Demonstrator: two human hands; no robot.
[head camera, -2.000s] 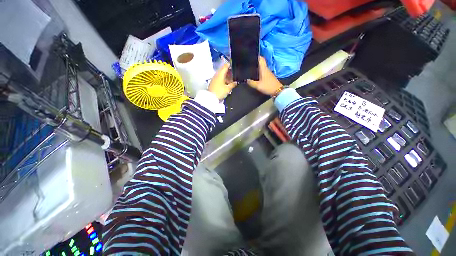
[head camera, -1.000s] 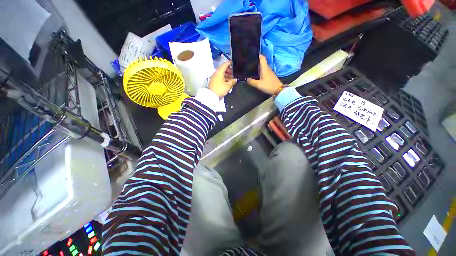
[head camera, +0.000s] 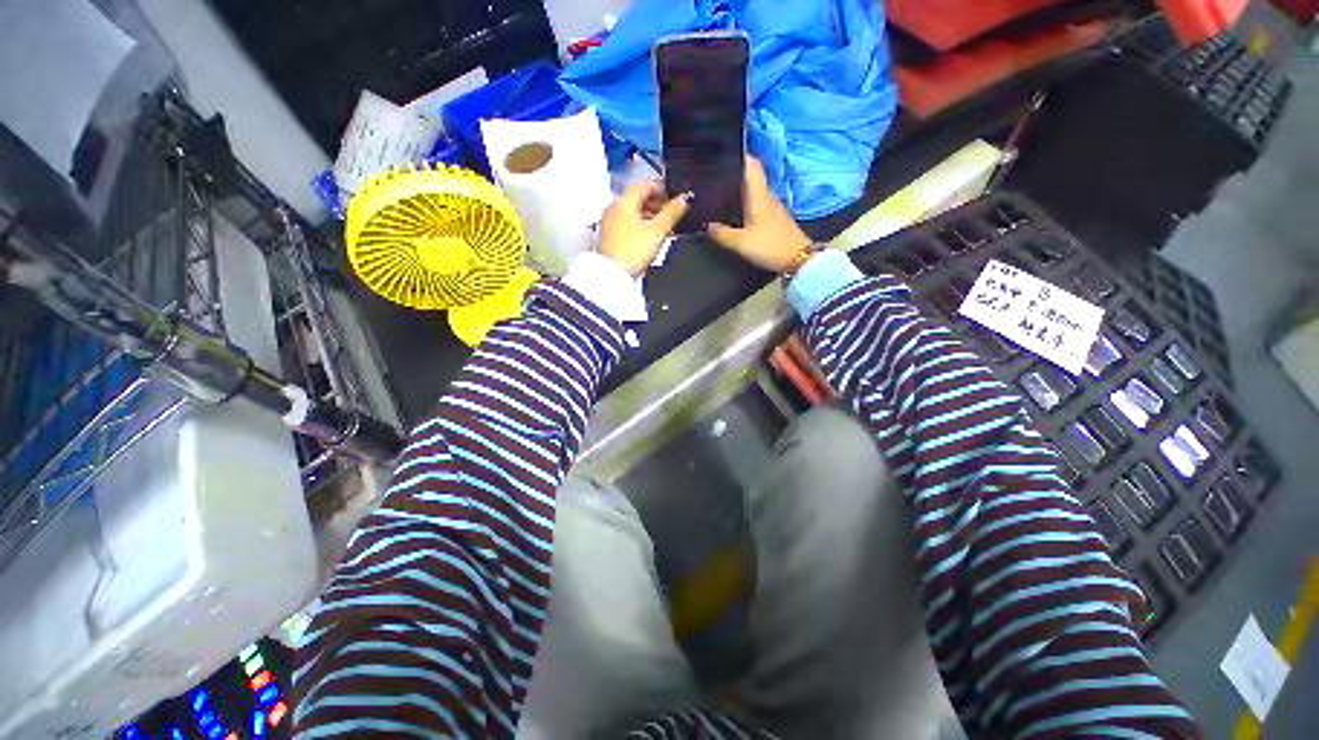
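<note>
A smartphone with a dark screen and pale edge is held upright over the black bench, in front of the blue bag. My left hand is at its lower left corner, with the thumb over the bottom of the screen. My right hand grips its lower right edge. The phone's back and most of the fingers behind it are hidden.
A yellow fan, a label roll and a crumpled blue bag lie on the bench. A black parts tray with a handwritten label is at right. A wire rack and translucent bin stand at left.
My left thumb has moved from the phone's edge onto the lower screen. The phone remains held by both hands, with a slight shift of the whole view.
</note>
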